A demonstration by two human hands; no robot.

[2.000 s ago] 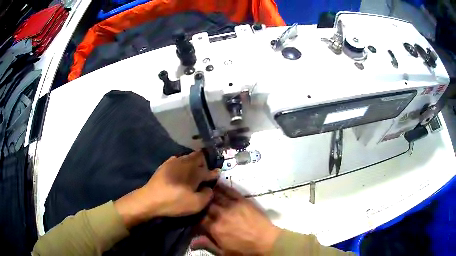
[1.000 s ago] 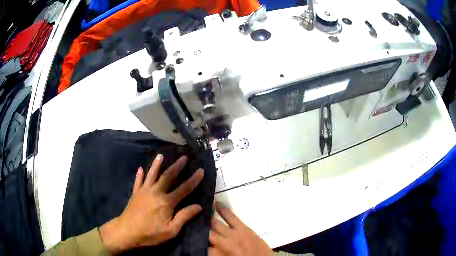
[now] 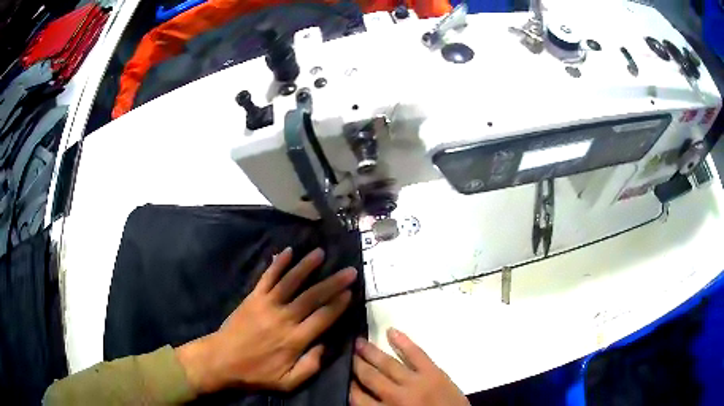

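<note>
The black bag panel (image 3: 190,277) lies fairly flat at the left of the sewing machine (image 3: 413,127). Its right edge runs straight down from the presser foot (image 3: 347,222), along a narrow black side strip (image 3: 360,309). My left hand (image 3: 274,329) lies flat on the panel with fingers spread, pressing it and gripping nothing. My right hand (image 3: 405,373) is at the strip's right edge, low in the picture and cut off by the bottom rim. Its fingertips touch the edge; whether they pinch the cloth is hidden. The needle is too small to make out.
Thread snips (image 3: 543,218) lie on the machine bed below the lit control panel (image 3: 556,155). An orange-lined bin (image 3: 171,47) with dark cloth stands behind the table (image 3: 103,166). Grey cut pieces (image 3: 32,143) and red cut pieces (image 3: 67,36) are at the left. A blue bin (image 3: 635,349) is at lower right.
The panel was bunched near the foot and now lies flatter, its edge straighter. My left hand has opened out onto it. My right hand has moved down and away from the foot. The camera view has shifted.
</note>
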